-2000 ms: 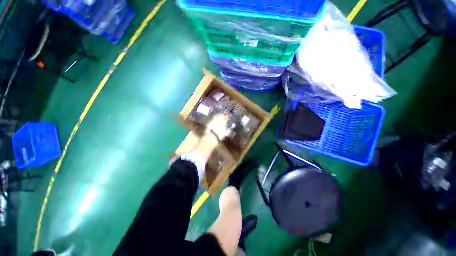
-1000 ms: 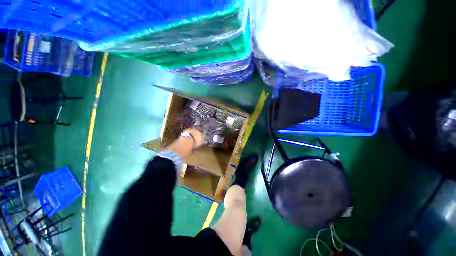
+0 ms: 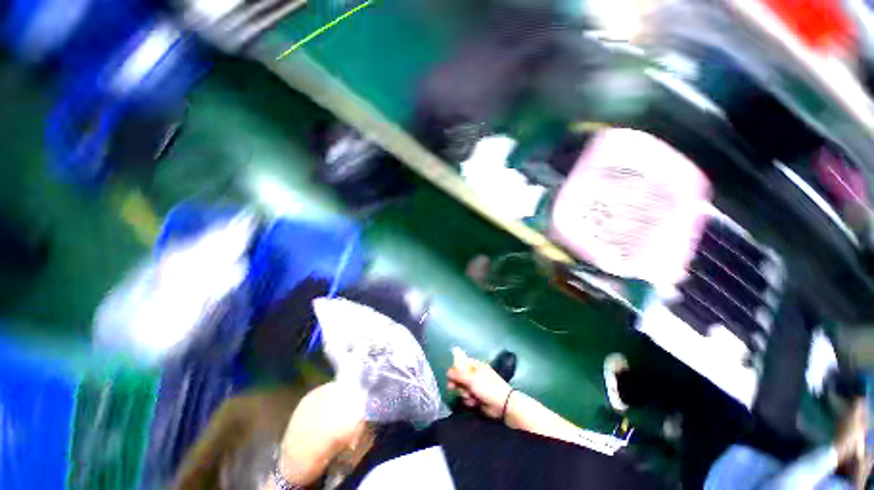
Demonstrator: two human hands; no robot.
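My left hand (image 3: 321, 433) is at the lower centre-left and grips a clear plastic bag (image 3: 381, 366) with small, shiny grey contents. The bag fans out up and right from my fingers. My right hand (image 3: 479, 385) is to the right of the bag, apart from it, with its fingers curled in and a dark band on the wrist. A small pale spot shows at its fingertips, but blur hides whether it holds anything.
A bench edge runs diagonally across. On the bench are a pink basket (image 3: 628, 206), black parts in rows (image 3: 730, 268) and crumpled white material (image 3: 500, 177). Blue crates (image 3: 302, 251) stand left. Another person's blue sleeve (image 3: 767, 471) shows lower right.
My left hand has left the open carton on the floor and now holds the clear bag. My right hand has come into view. The view has swung towards the bench.
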